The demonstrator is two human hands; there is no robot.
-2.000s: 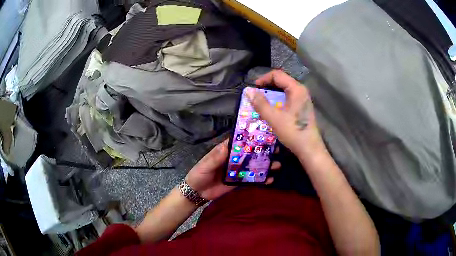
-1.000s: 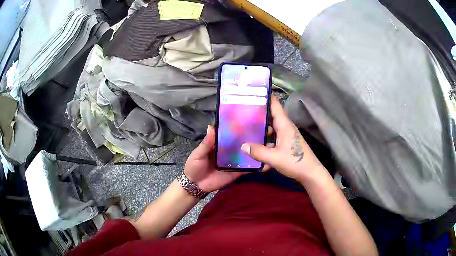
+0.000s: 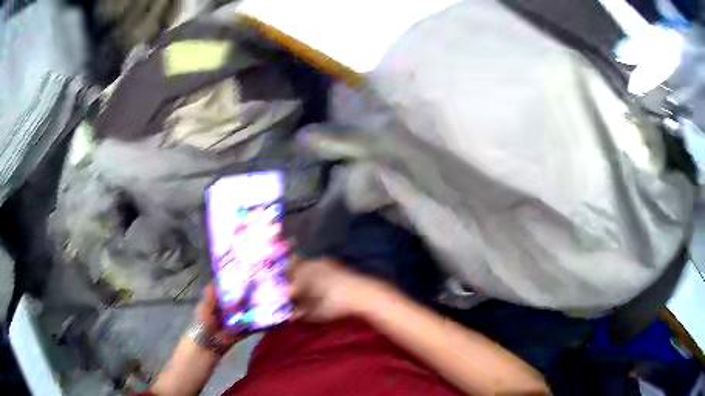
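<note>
The smartphone (image 3: 249,251) is upright in front of my body with its screen lit white and pink; the picture is blurred. My left hand (image 3: 215,313) is shut on the phone's lower left side, mostly hidden behind it, with a metal watch on the wrist. My right hand (image 3: 323,290) is at the phone's lower right edge; its fingers are blurred, and whether it grips the phone does not show. The large grey-beige garment piece (image 3: 510,155) hangs over the table edge on the right.
A white table (image 3: 340,31) with a wooden edge is at the top. A crumpled garment bundle (image 3: 147,209) with a yellow-green patch (image 3: 197,57) lies on the left. Stacked cut panels (image 3: 37,128) are at far left, a white-topped side stand (image 3: 32,352) lower left, and a blue bin (image 3: 638,336) lower right.
The view has swung right, so the phone and both hands now sit further left and lower. The screen has changed from a blurred pink-purple display to a brighter, busier one. More of the garment piece shows.
</note>
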